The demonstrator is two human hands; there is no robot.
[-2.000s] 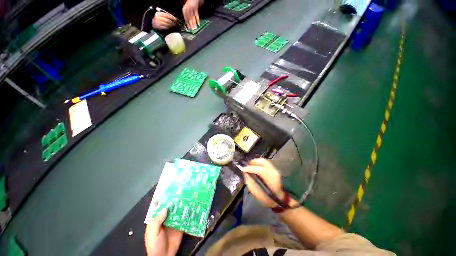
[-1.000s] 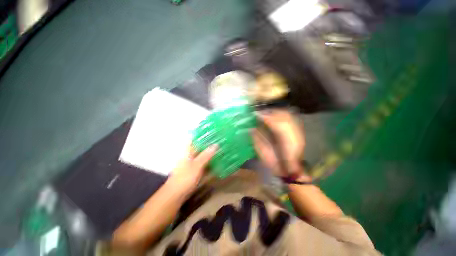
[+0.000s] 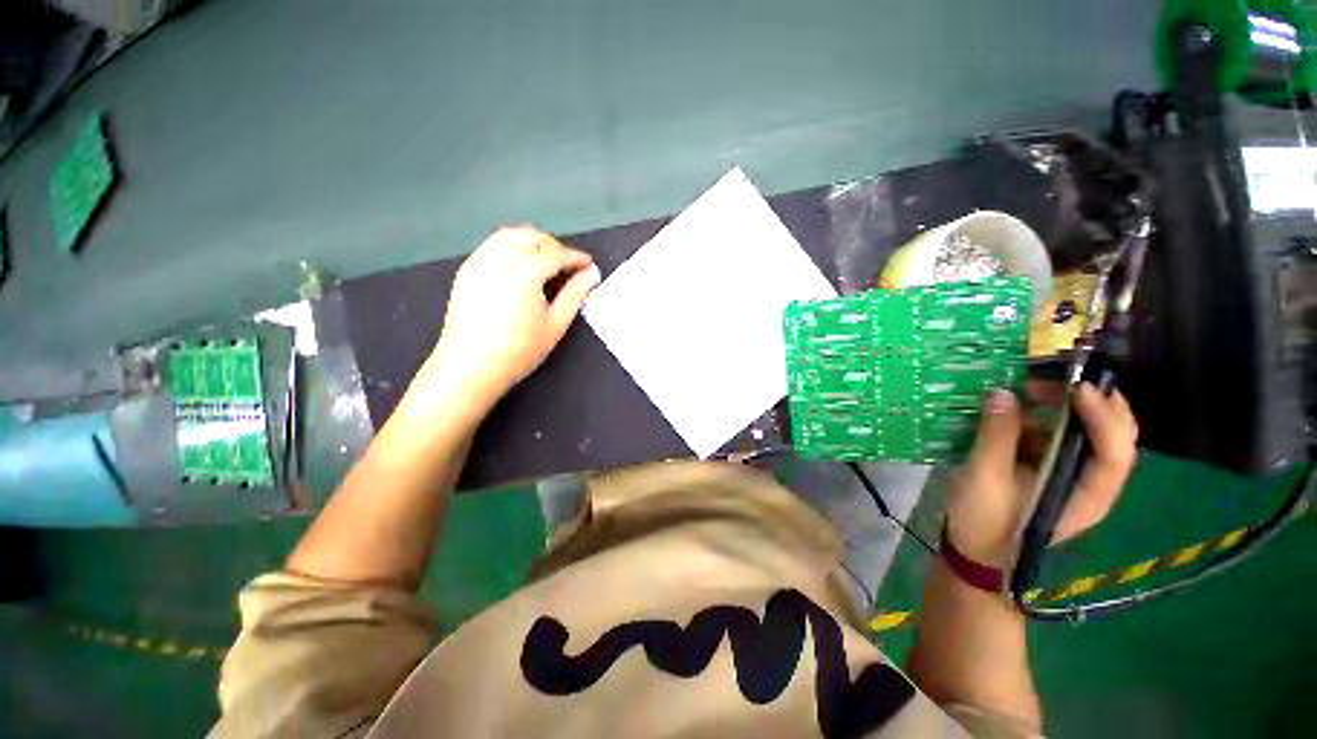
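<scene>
My right hand (image 3: 1047, 462) holds the near right edge of a green circuit board panel (image 3: 903, 368) and also the black soldering iron (image 3: 1059, 484). The iron points up past the board's right side. The board is partly over a white sheet's right edge and the rim of the waste cup. The white sheet (image 3: 708, 311) lies turned like a diamond on the black mat. My left hand (image 3: 527, 303) is at the sheet's left corner with curled fingers. Whether it grips the corner or something small is not clear.
The waste cup (image 3: 975, 253) with silvery bits and the yellow sponge (image 3: 1062, 318) are beyond the board. A dark feeder (image 3: 1213, 289) stands at the right. Another board (image 3: 220, 412) lies at the ledge's left, and one (image 3: 83, 184) is on the conveyor.
The view has turned left. The board has passed from my left hand to my right, which still has the iron. My left hand has moved to the sheet's left side.
</scene>
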